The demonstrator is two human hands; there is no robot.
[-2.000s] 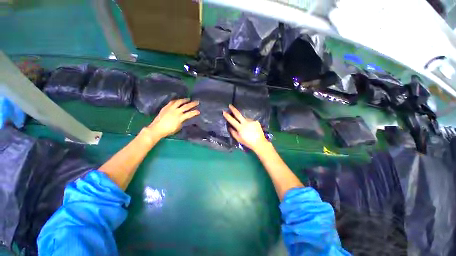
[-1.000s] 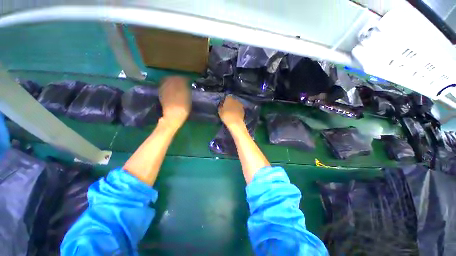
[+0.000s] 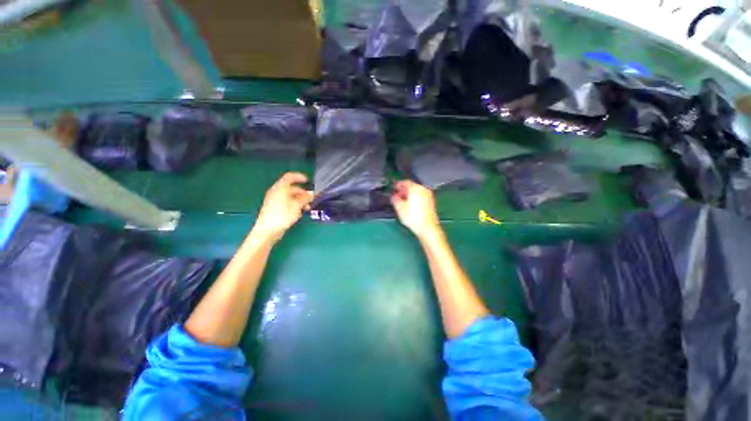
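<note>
A dark grey-purple filled bag (image 3: 350,156) lies lengthwise on the green lane in front of me, its shiny black mouth end toward me. My left hand (image 3: 285,203) pinches the near left corner of that end. My right hand (image 3: 413,205) pinches the near right corner, fingertips together. The plastic shows creases between my hands. Folded packets (image 3: 188,138) lie in a row to the left of the bag, and more packets (image 3: 543,178) lie to its right.
Unfolded waiting bags lie at the left (image 3: 115,304) and right (image 3: 609,312). A slanted pale bench leg (image 3: 90,181) stands at left. A brown carton (image 3: 259,41) and a glossy black bag heap (image 3: 461,66) are beyond the row. A yellow scrap (image 3: 488,217) lies on the lane edge.
The bag, bunched under my hands a second ago, now lies extended toward me. My hands have moved apart and nearer, to its near corners. The camera view has shifted.
</note>
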